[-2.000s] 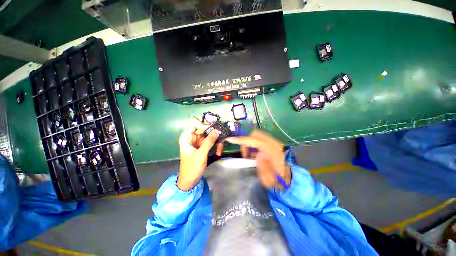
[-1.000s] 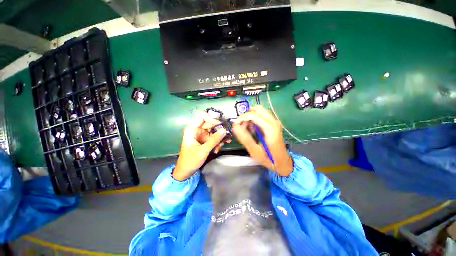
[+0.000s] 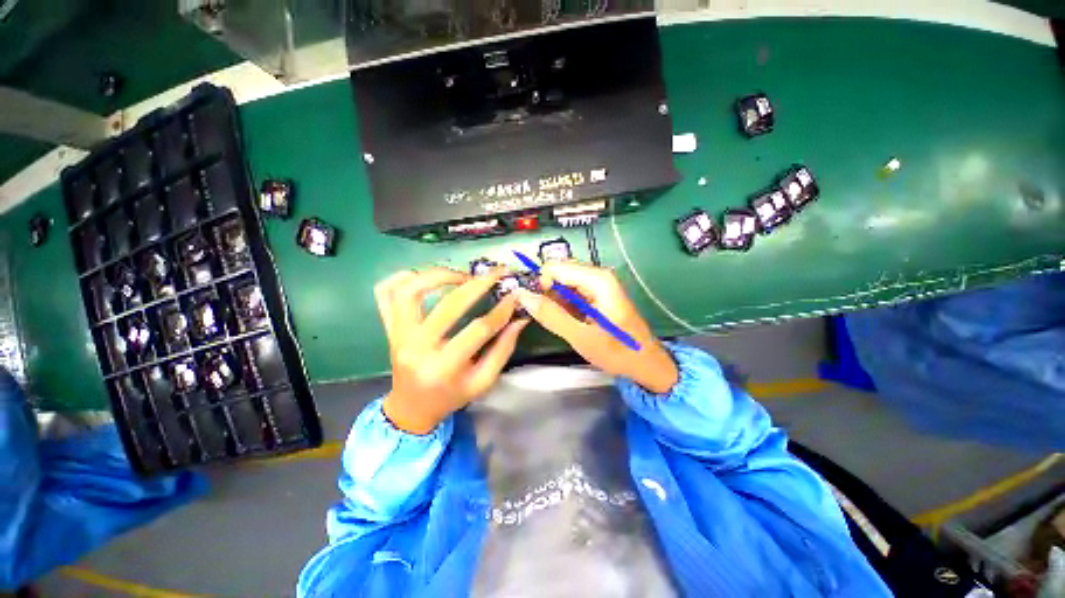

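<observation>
A small dark electronic unit [image 3: 510, 285] is between my fingertips, in front of the black test box [image 3: 514, 140]. My left hand [image 3: 438, 339] grips it from the left with fingers spread over it. My right hand [image 3: 596, 321] touches its right side and also holds a slim blue hand tool [image 3: 607, 327], its pointed end up and left over the unit. A square frame [image 3: 554, 251] lies just beyond my right fingers. Another frame [image 3: 482, 268] shows partly behind my left fingers. The fingers hide much of the unit.
A black blister tray [image 3: 193, 286] with units in some pockets lies at left. Two loose units [image 3: 315, 237] lie beside it. Several units [image 3: 771, 210] form a row at right, with one more [image 3: 756, 115] behind. A thin pale cable [image 3: 637, 275] runs from the box to the bench edge.
My left hand has opened wider around the unit and shifted left. The blue tool, earlier blurred and then pointing back along my right hand, now reaches over the unit. The view has shifted slightly.
</observation>
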